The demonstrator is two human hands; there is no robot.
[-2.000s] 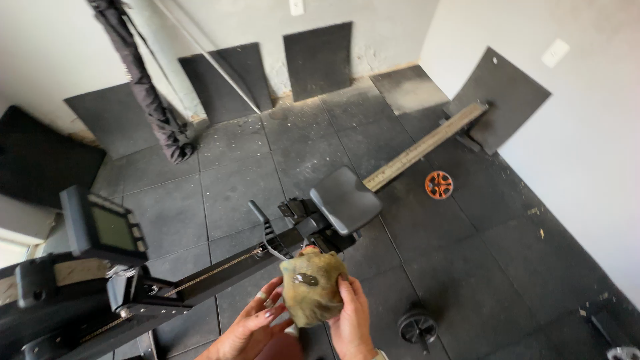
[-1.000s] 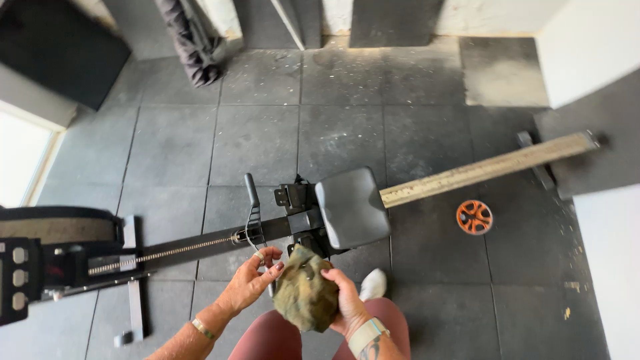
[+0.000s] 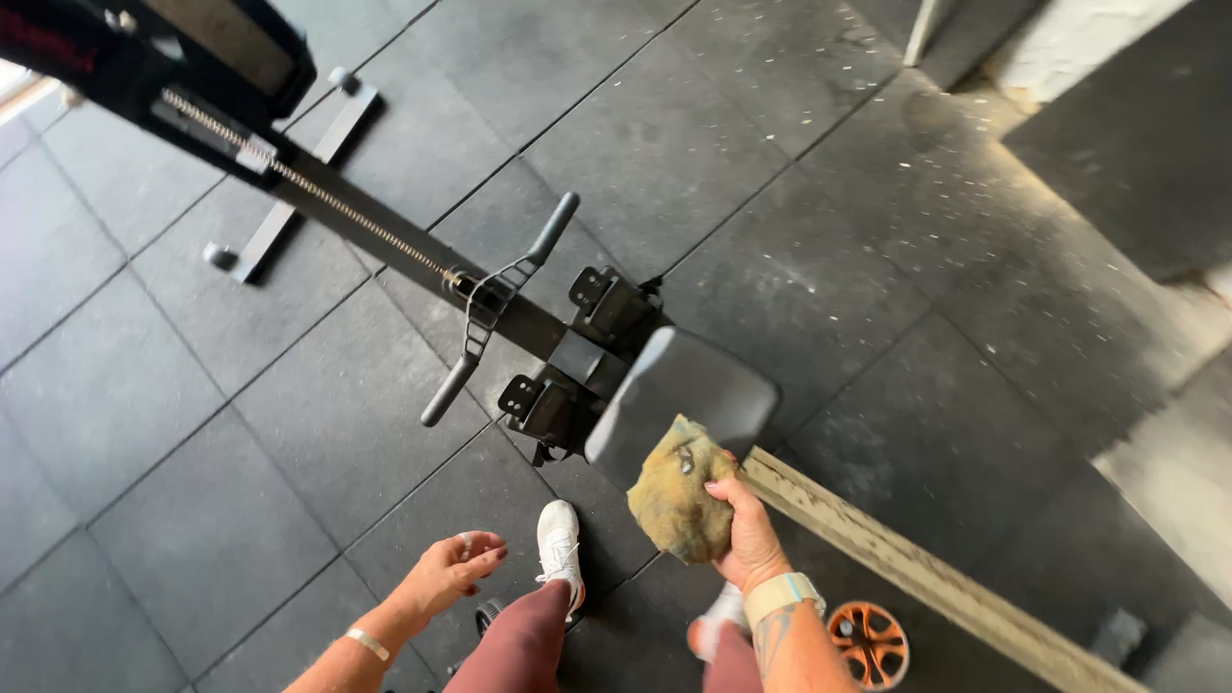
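My right hand (image 3: 746, 529) grips a crumpled, stained yellow-green cloth (image 3: 681, 496) with a dark spot near its top. The cloth overlaps the near edge of a rowing machine's grey seat (image 3: 698, 390); whether it touches the seat I cannot tell. Lower and to the left, my left hand (image 3: 448, 570) is empty with its fingers loosely curled apart. Beyond the seat lie the black footrests (image 3: 608, 300) and the rower's handle (image 3: 499, 298), which rests across the frame at the end of the chain (image 3: 361, 223).
The seat rail (image 3: 924, 568) runs to the lower right, past an orange wheel (image 3: 868, 645) on the black floor tiles. The rower's front foot bar (image 3: 298, 183) and flywheel housing (image 3: 236, 48) are at upper left. Dark panels (image 3: 1136, 135) lean at upper right. My white shoe (image 3: 559, 544) stands beside the rower.
My left hand has come off the cloth and moved away to the left; the right hand alone holds it now. The view has turned and come closer to the rower.
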